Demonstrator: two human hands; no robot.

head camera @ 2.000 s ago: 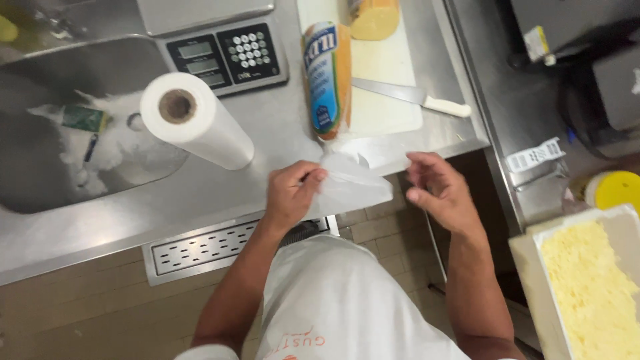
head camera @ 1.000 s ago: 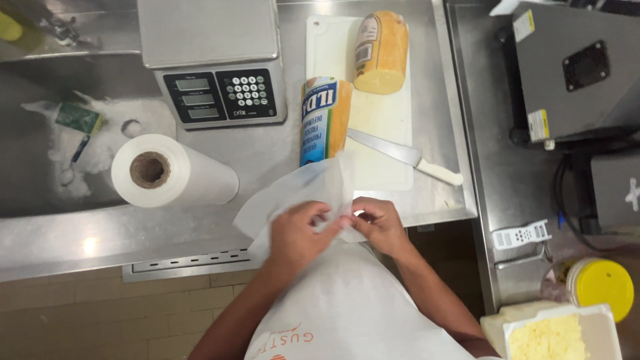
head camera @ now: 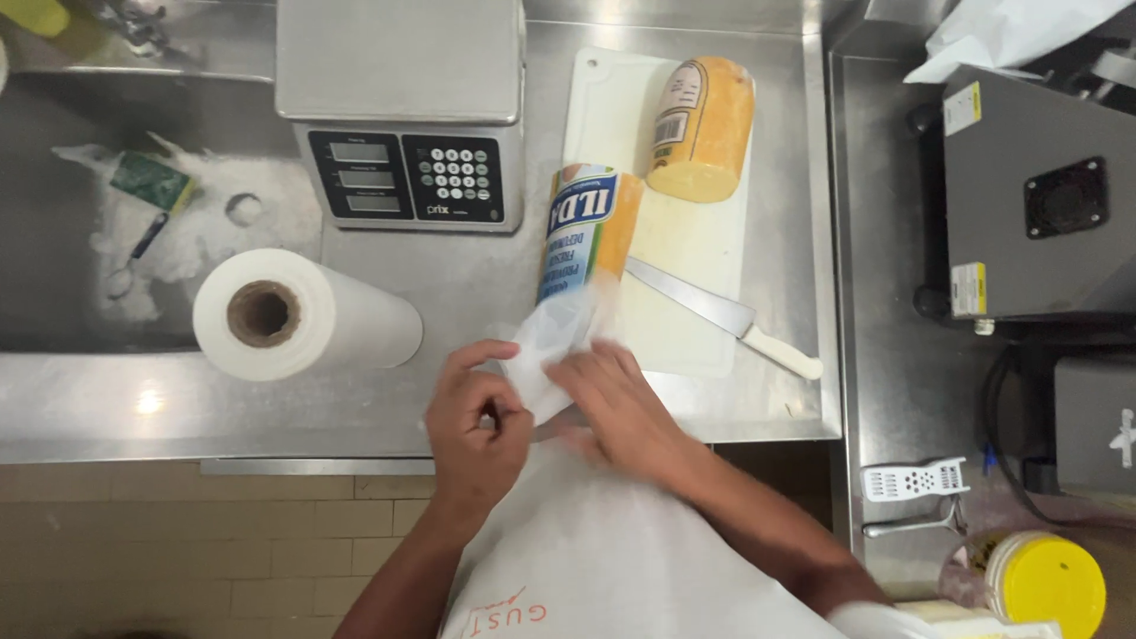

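My left hand [head camera: 479,426] pinches the edge of a thin clear plastic bag [head camera: 555,342] between thumb and fingers, close to my apron. On the bag's other side, my right hand [head camera: 621,408] grips or presses the plastic; it is blurred. Just beyond my hands lies a wrapped block of provolone-type cheese [head camera: 590,231], its near end covered by the bag. A cut cheese piece [head camera: 701,129] in printed wrap lies farther back on the white cutting board [head camera: 732,311]. A knife with a white handle [head camera: 781,351] rests across the board's right edge.
A digital scale [head camera: 399,62] stands at the back left, with a roll of plastic bags [head camera: 364,306] in front. Farther left, the sink [head camera: 53,302] holds a sponge [head camera: 153,182] and suds. At right are a dark machine [head camera: 1047,195], a grater [head camera: 914,480] and a yellow-lidded tub [head camera: 1052,586].
My right hand, apart from the plastic two seconds ago, is now at it. The bag, spread wide one second ago, is now bunched over the cheese's near end. The view has shifted.
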